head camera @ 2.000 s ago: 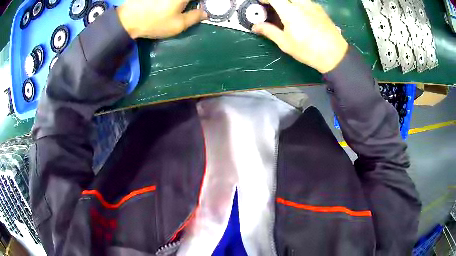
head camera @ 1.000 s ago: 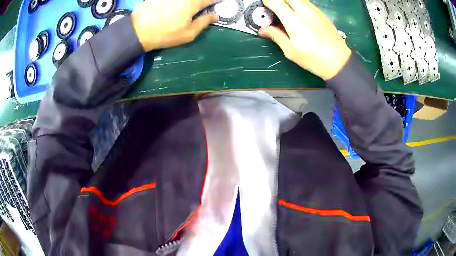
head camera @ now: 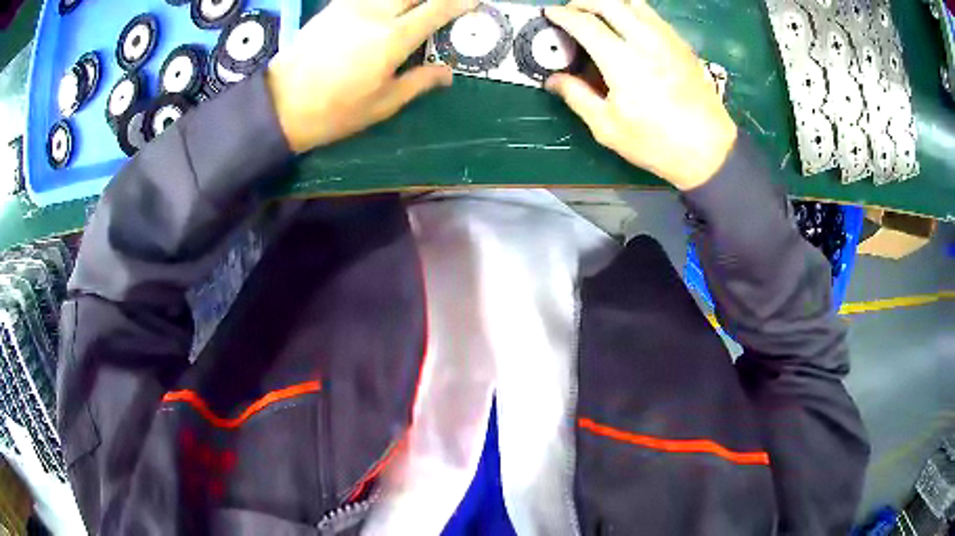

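Observation:
A metal mounting plate [head camera: 506,69] lies on the green bench near the top of the view. Two black disc parts with pale centres show on it: one [head camera: 473,40] in the middle and one [head camera: 546,48] beside it on the right. My right hand [head camera: 641,89] has thumb and fingers around the right disc's outer edge. My left hand [head camera: 351,68] is at the plate's left end, thumb and fingers spread around it; what lies under its fingers is hidden. A small metal end of the plate shows right of my right fingers.
A blue plastic tray [head camera: 42,173] with several loose black discs is at the left, partly under my left sleeve. Several bare metal plates [head camera: 846,99] lie overlapped at the right. A blue crate [head camera: 844,262] of black parts and a cardboard box [head camera: 896,232] are below the bench's right side.
The bench, plate and hands sit slightly lower in the view. The left fingers have opened wider around the plate's left end. The right hand stays at the right disc.

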